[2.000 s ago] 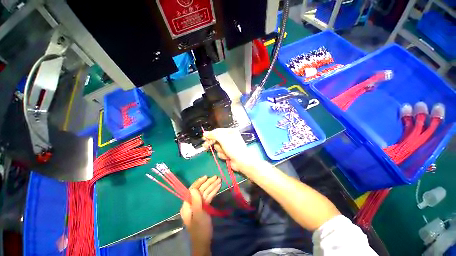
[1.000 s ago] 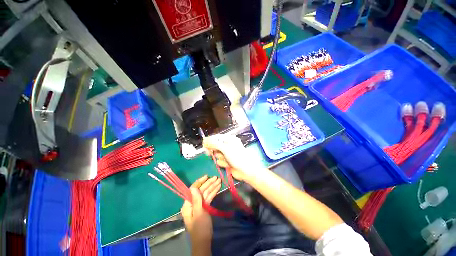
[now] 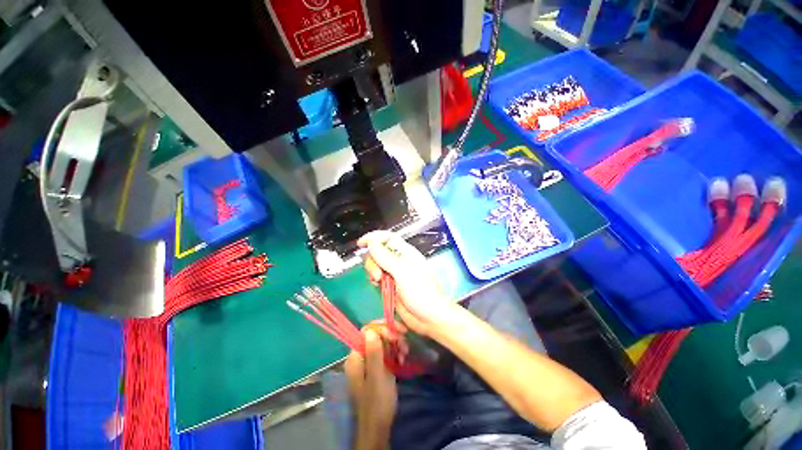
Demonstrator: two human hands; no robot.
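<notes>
My left hand (image 3: 374,356) is closed around a fan of red wires (image 3: 327,318) with silver terminals at their tips, over the bench's front edge. My right hand (image 3: 400,277) is just in front of the black crimping die (image 3: 360,206) and holds several red wires hanging down towards my left hand. Its fingertips are close to the die's base; whether a terminal is between them cannot be told. The crimping press (image 3: 321,31) stands above the die. The light blue terminal tray (image 3: 457,224), with a heap of small terminals (image 3: 519,220), lies right of my right hand.
Loose red wires (image 3: 145,378) hang into a blue bin at left, beside a curved metal guard (image 3: 114,277). A small blue bin (image 3: 202,189) stands back left. A large blue bin (image 3: 633,255) with bundled leads is at right. A flexible hose (image 3: 479,105) curves down behind the tray.
My left hand has moved right and closed, nearer my right hand, carrying the fan of wires with it. My right hand's wires now hang in a closer bunch.
</notes>
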